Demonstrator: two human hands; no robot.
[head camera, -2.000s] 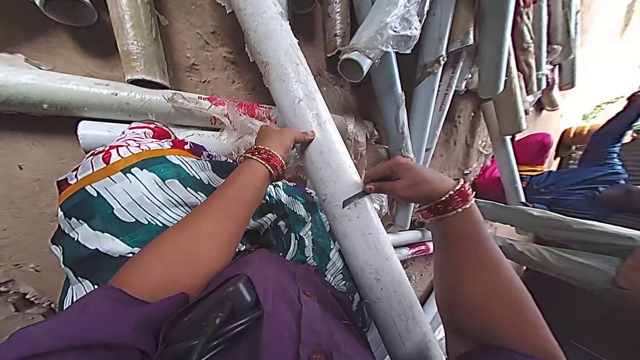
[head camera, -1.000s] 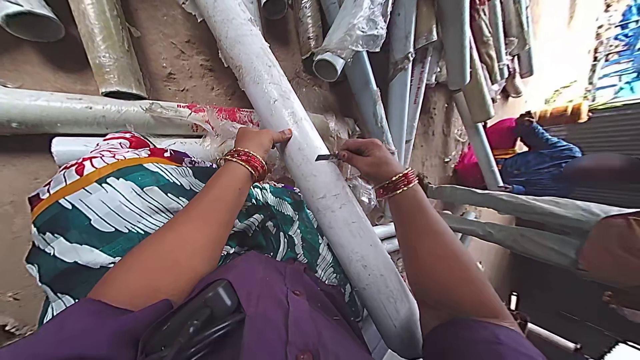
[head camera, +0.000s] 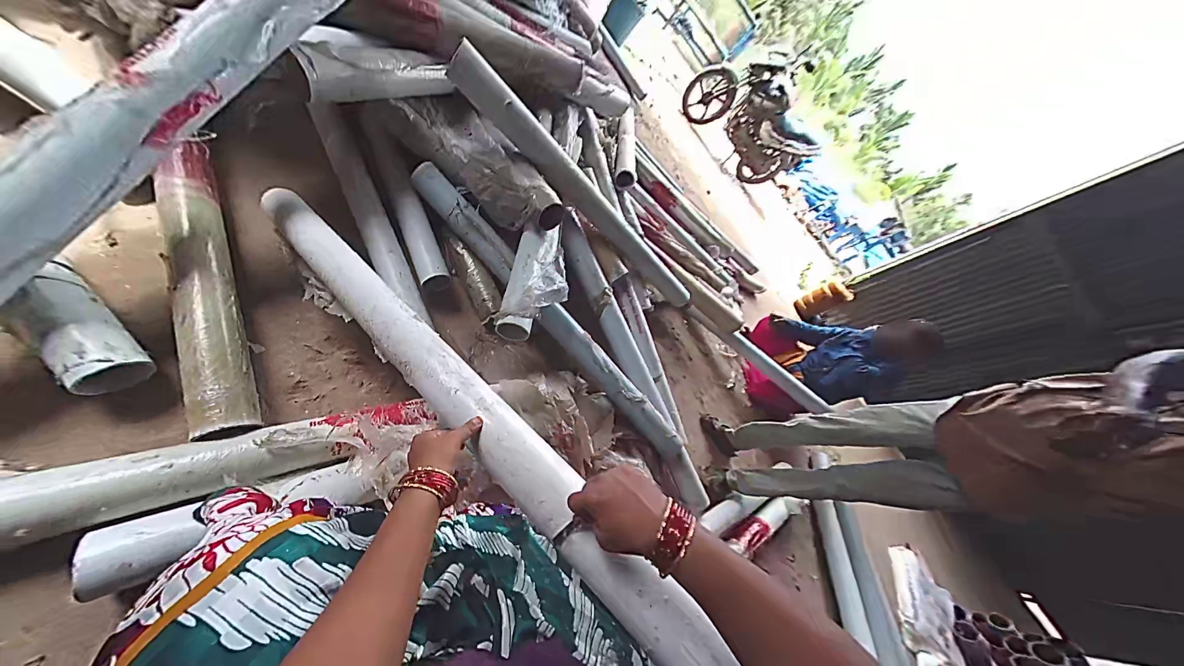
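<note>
A long white plastic pipe (head camera: 407, 351) lies slantwise in front of me, its far end on the dirt floor and its near part over my patterned green and white cloth (head camera: 277, 592). My left hand (head camera: 442, 453) rests at the pipe's left side, thumb against it. On the right, my right hand (head camera: 618, 509) is closed in a fist against the pipe's surface. A small part of a thin dark blade (head camera: 562, 534) shows beneath that fist; the rest is hidden. Red and gold bangles circle both wrists.
Many grey and white pipes (head camera: 555, 166), some in torn plastic film, lie piled ahead. Another pipe (head camera: 185, 462) crosses at left. One person (head camera: 842, 361) sits at right; another person (head camera: 1045, 444) stands nearer. A motorcycle (head camera: 763, 120) is outside.
The view has swung widely, now showing more of the pile and the outdoors. The blade, clearly visible beside the right hand before, is now mostly hidden under it.
</note>
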